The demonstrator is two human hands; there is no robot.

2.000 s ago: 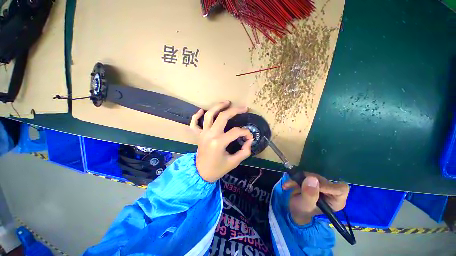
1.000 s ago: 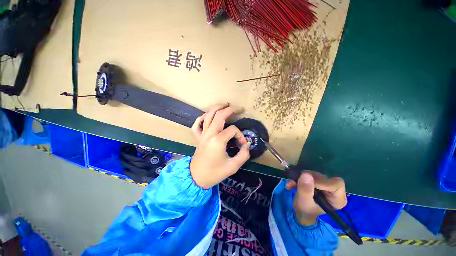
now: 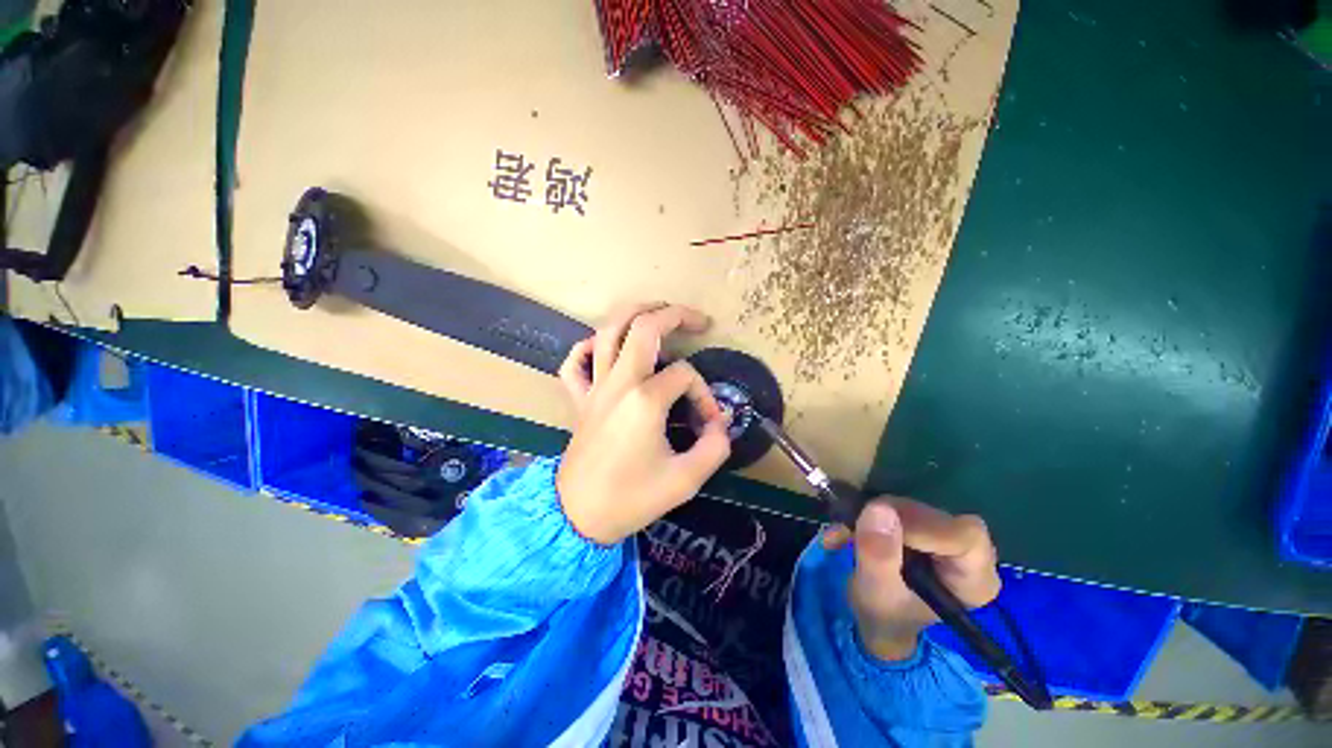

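A black headphone headband (image 3: 475, 322) lies across the tan cardboard, with one round cup (image 3: 307, 249) at the left and the other ear cup (image 3: 755, 383) at the right. My left hand (image 3: 636, 424) is at the right cup, thumb and finger pinched over its edge; a small thing between the fingertips is too hidden to name. My right hand (image 3: 917, 570) holds a soldering iron (image 3: 950, 611) by its black handle. Its silver tip points up and left and meets the pale centre of the right cup, near my left fingertips.
Red wires (image 3: 789, 59) fan out at the top of the tan cardboard (image 3: 395, 117). Gold-brown bits (image 3: 855, 234) are scattered below them, with one loose red wire (image 3: 748, 235). Black headphones (image 3: 88, 102) lie at the upper left. Blue bins (image 3: 300, 453) sit below the bench edge.
The iron and my right hand have shifted slightly left, with the tip still at the right cup. My left hand stays pinched there. The view has shifted slightly since the earliest frame.
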